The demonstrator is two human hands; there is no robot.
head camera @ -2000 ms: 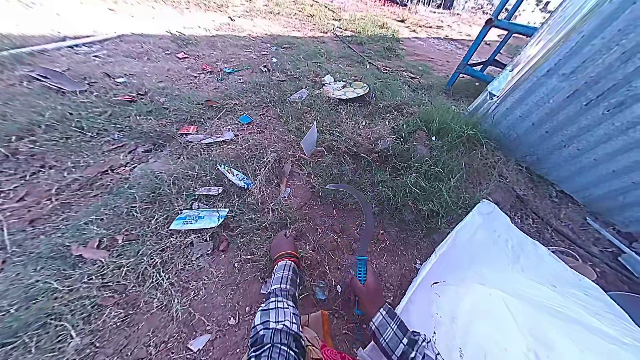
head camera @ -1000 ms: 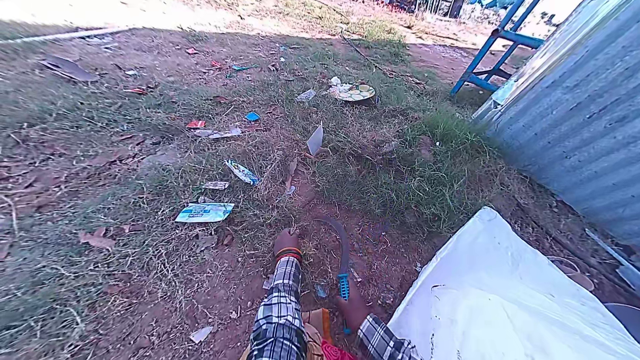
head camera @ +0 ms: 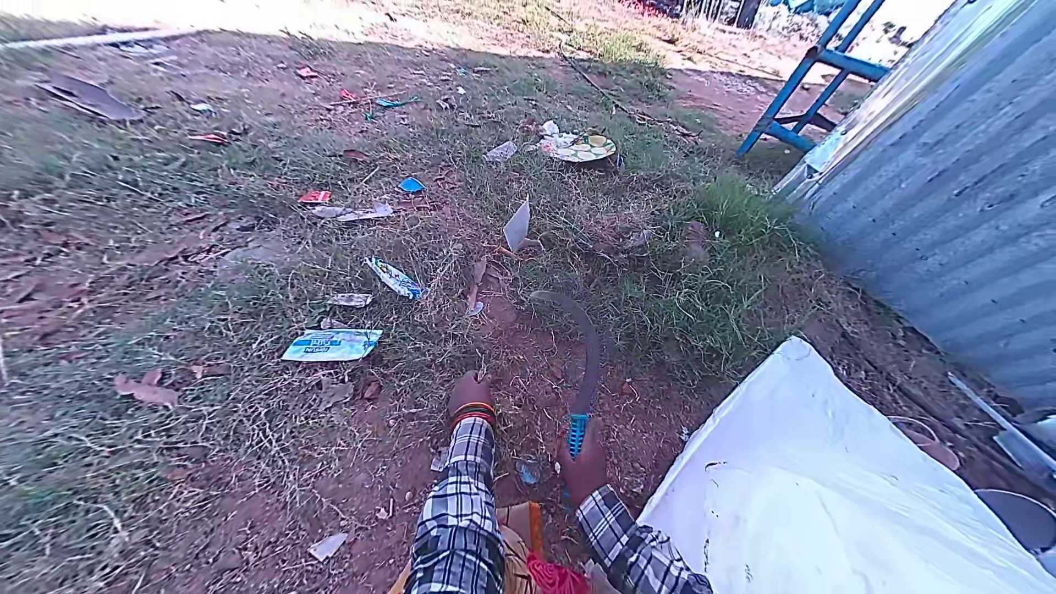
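Observation:
My right hand point(head camera: 582, 466) is closed around the blue handle of a sickle point(head camera: 589, 351). Its dark curved blade points away from me over bare soil, and the tip bends to the left beside the grass. Left of the sickle, my left hand point(head camera: 470, 393) is low at the edge of the dry grass point(head camera: 437, 346), knuckles up. Its fingers are mostly hidden, so whether they grip any grass cannot be told. Bangles circle that wrist. A printed plastic packet point(head camera: 332, 345) lies on the grass to the left of my left hand.
A white sheet point(head camera: 825, 487) covers something at the lower right, beside a corrugated metal wall point(head camera: 949, 198). Behind stands a blue metal frame point(head camera: 792, 107). A patterned plate point(head camera: 584, 148), a blue-and-white wrapper point(head camera: 395, 278) and an upright pale piece point(head camera: 517, 225) lie about the grass.
The sickle was farther right from my left hand two seconds ago; it moved closer by one second ago, then a little away again. My right hand has kept hold of it.

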